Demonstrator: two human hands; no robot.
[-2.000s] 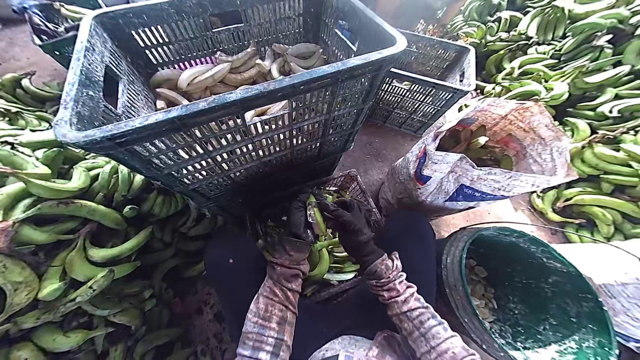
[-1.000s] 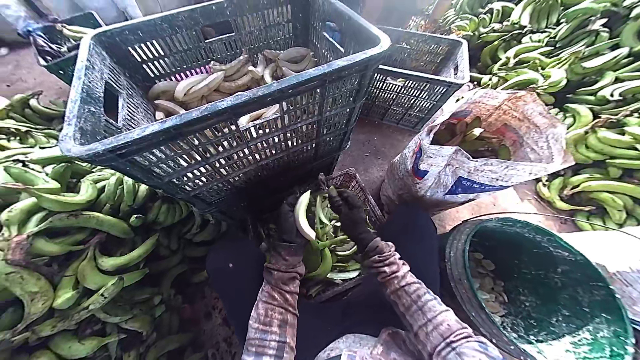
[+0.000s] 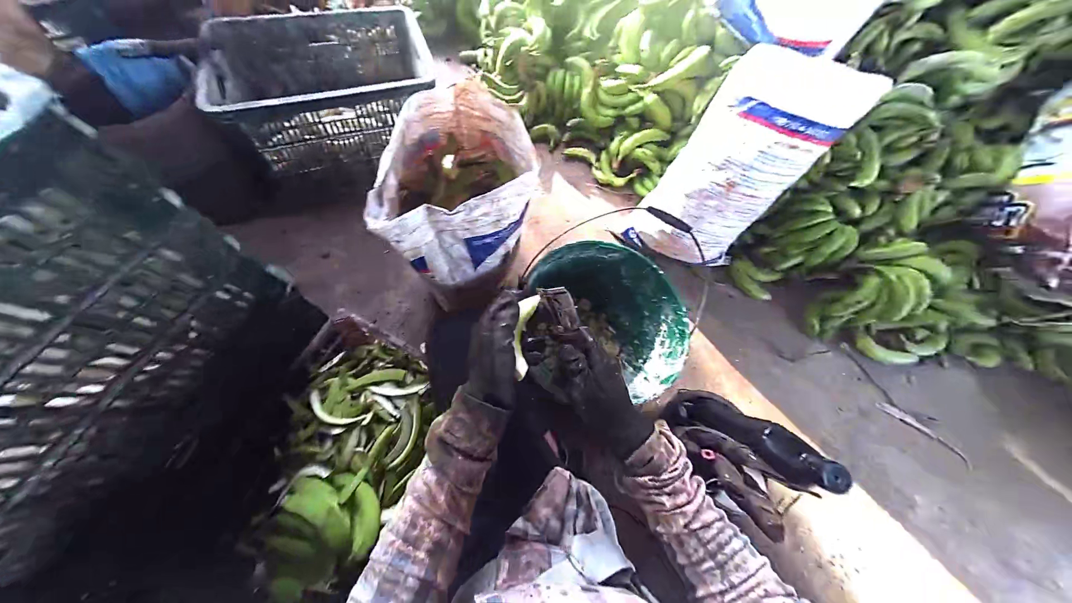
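Note:
My left hand (image 3: 494,347), in a dark stained glove, is closed on a pale peeled plantain (image 3: 525,335) held upright at the near left side of a green bucket (image 3: 662,310). My right hand (image 3: 590,377), gloved as well, grips a small dark tool (image 3: 559,308) just right of the plantain; its exact kind cannot be told. Pale pieces lie in the bucket, partly hidden by my hands. Left of my knees, green peels (image 3: 377,402) and whole green plantains (image 3: 314,515) are heaped together.
A large green plastic crate (image 3: 126,335) stands at left. Beyond are an open woven sack (image 3: 469,239), another crate (image 3: 318,96) with a person's blue-gloved hand beside it, and a white sack (image 3: 745,151). Green plantains (image 3: 896,293) are piled right. A dark bottle (image 3: 770,444) lies near my right arm.
The view has swung right. My hands, earlier above the peels between my knees, are now at the green bucket, with the peeled plantain in my left hand.

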